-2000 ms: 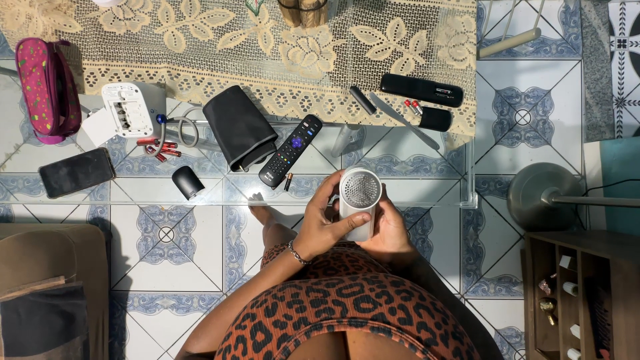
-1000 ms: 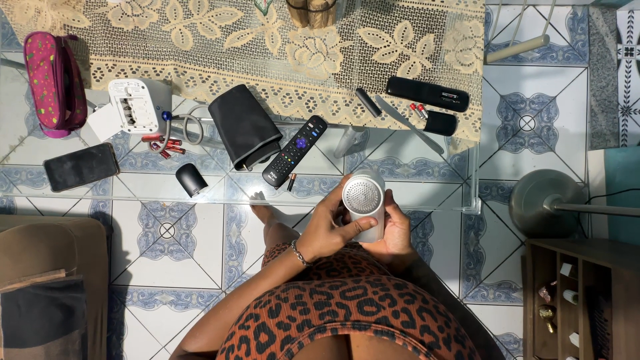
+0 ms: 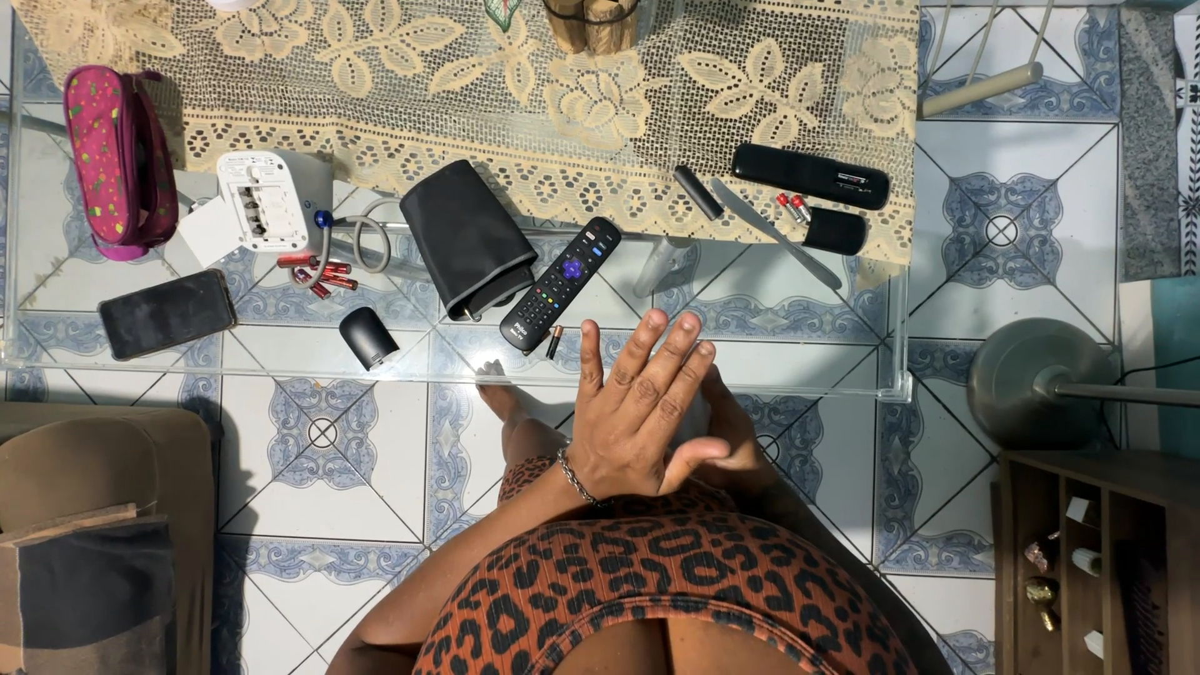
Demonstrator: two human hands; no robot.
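My left hand (image 3: 647, 412), with a chain bracelet at the wrist, is spread with its fingers apart, back towards the camera. It covers most of a light grey fabric shaver (image 3: 692, 420), of which only a pale strip shows. Behind it my right hand (image 3: 736, 436) is around the shaver, its fingers largely hidden. On the glass table (image 3: 806, 380) beyond the hands lie a black TV remote (image 3: 562, 281) and a small battery (image 3: 555, 342). A black battery cover (image 3: 367, 337) lies farther left.
A black cuff (image 3: 469, 239), white monitor with open battery bay (image 3: 267, 202), red batteries (image 3: 319, 272), phone (image 3: 167, 314) and pink case (image 3: 117, 159) are at left. A table knife (image 3: 778, 234), black cap (image 3: 698, 192), black device (image 3: 811, 175) and black cover (image 3: 834, 231) are at right.
My left hand has let go of the fabric shaver and opened flat over it. The shaver's round perforated head, in view before, is now hidden behind that hand.
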